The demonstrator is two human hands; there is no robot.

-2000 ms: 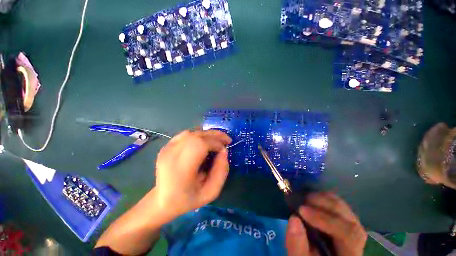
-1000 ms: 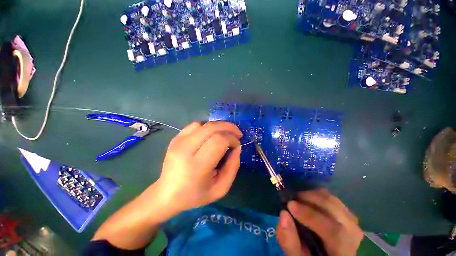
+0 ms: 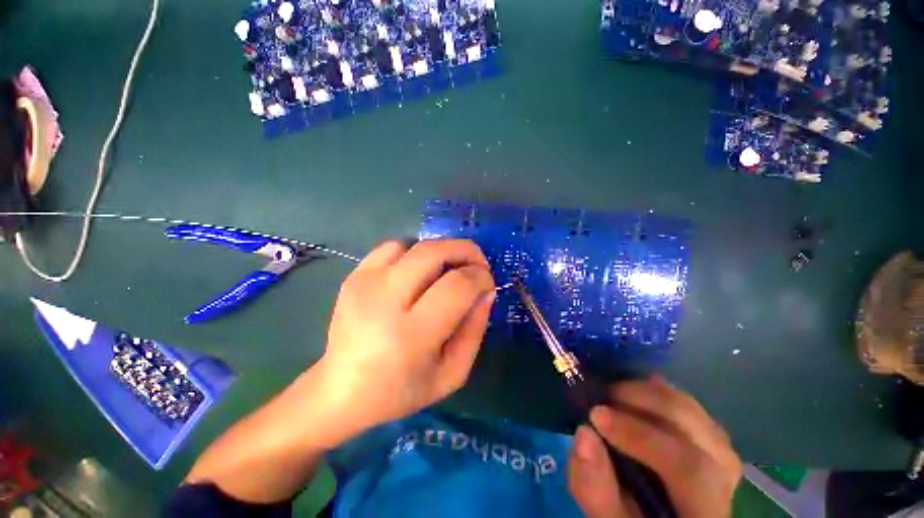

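Observation:
A blue circuit board panel (image 3: 598, 273) lies solder side up on the dark green mat, with bright reflections on it. My right hand (image 3: 659, 450) holds the black handle of a soldering iron (image 3: 547, 336); its tip is at the left part of the panel. My left hand (image 3: 410, 329) covers the panel's left edge and pinches thin solder wire (image 3: 314, 247). The wire's short end shows past my fingertips, close to the iron tip. Whether they touch is too small to tell.
Blue-handled cutters (image 3: 235, 269) lie spread open on the left. A populated panel (image 3: 370, 61) lies at the back; stacked boards (image 3: 750, 61) lie back right. A blue bin (image 3: 127, 405) holds a board lower left. A white cable (image 3: 109, 152) runs left. A round tan holder (image 3: 894, 319) stands right.
Over two seconds my left hand and the iron tip have come together on the panel. Since one second ago both hands have barely moved; the view has shifted slightly.

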